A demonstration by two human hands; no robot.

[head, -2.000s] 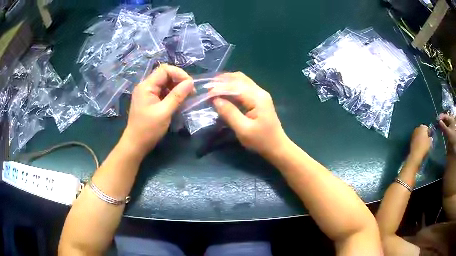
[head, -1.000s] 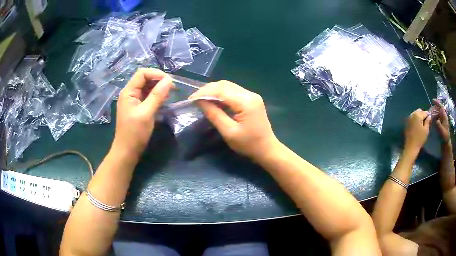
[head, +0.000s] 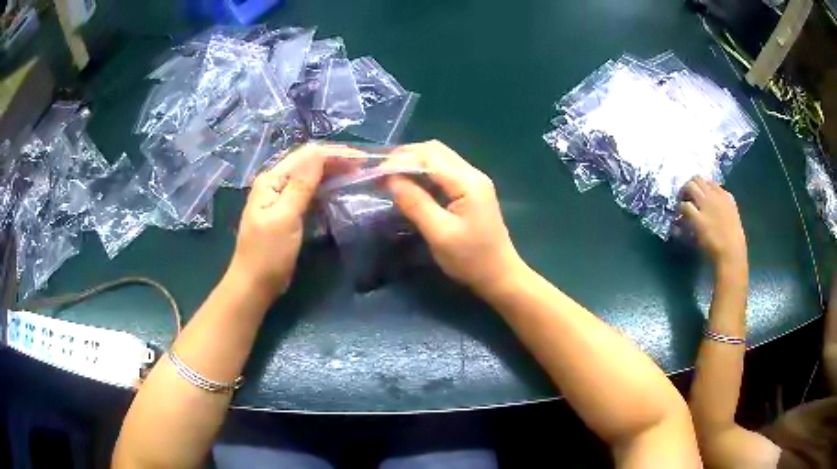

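A clear zip-lock bag point(head: 362, 215) hangs between my hands above the dark green tabletop. Its mouth edge runs across between my fingertips. The bag is blurred, so its contents cannot be told. My left hand point(head: 280, 215) pinches the left end of the mouth. My right hand point(head: 459, 215) pinches the right end between thumb and fingers. A large loose pile of bags point(head: 239, 92) lies beyond my left hand. A compact, glaring pile of bags point(head: 647, 128) lies to the right.
Another person's hand point(head: 711, 220) touches the near edge of the right pile. More bags point(head: 55, 192) lie at the far left. A white power strip point(head: 78, 348) with a cord sits at the left edge. A blue bin point(head: 248, 9) and yellow-green wires point(head: 797, 105) lie farther off.
The other person's hand has moved left from the right edge to the right pile. My hands still hold the bag, with my fingertips shifted slightly along its mouth.
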